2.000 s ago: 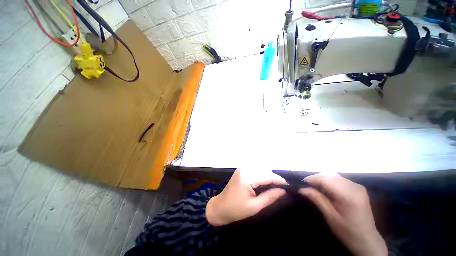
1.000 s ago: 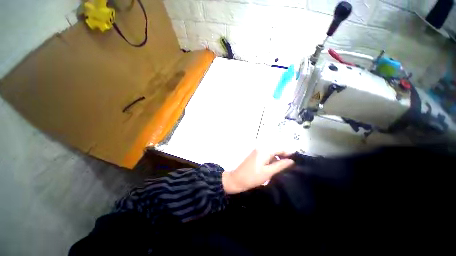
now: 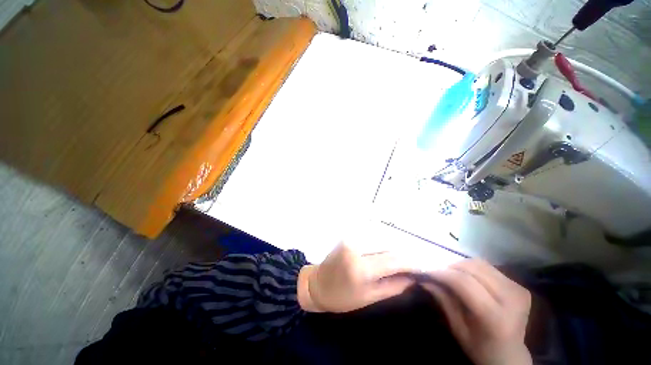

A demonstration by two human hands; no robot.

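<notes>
The dark garment (image 3: 400,329) fills the bottom of the view, over the lap and at the table's front edge. My left hand (image 3: 357,279) pinches its upper edge between thumb and fingers. My right hand (image 3: 485,303) is close beside it, slightly blurred, with its fingers on the same edge. Both hands are at the front edge of the white sewing table (image 3: 321,150). The sewing machine head (image 3: 564,150) is above and to the right of the hands. No cloth shows under its needle area.
A cardboard sheet (image 3: 107,100) with an orange taped edge (image 3: 243,107) lies left of the table, with a dark strip (image 3: 165,118) on it. A dark-handled tool (image 3: 596,11) stands above the machine head, near a red item (image 3: 573,75). A white brick wall is behind.
The view has turned and moved closer to the table. My right hand, not visible one second ago, is in view again beside my left. The garment has dropped away from the machine's front.
</notes>
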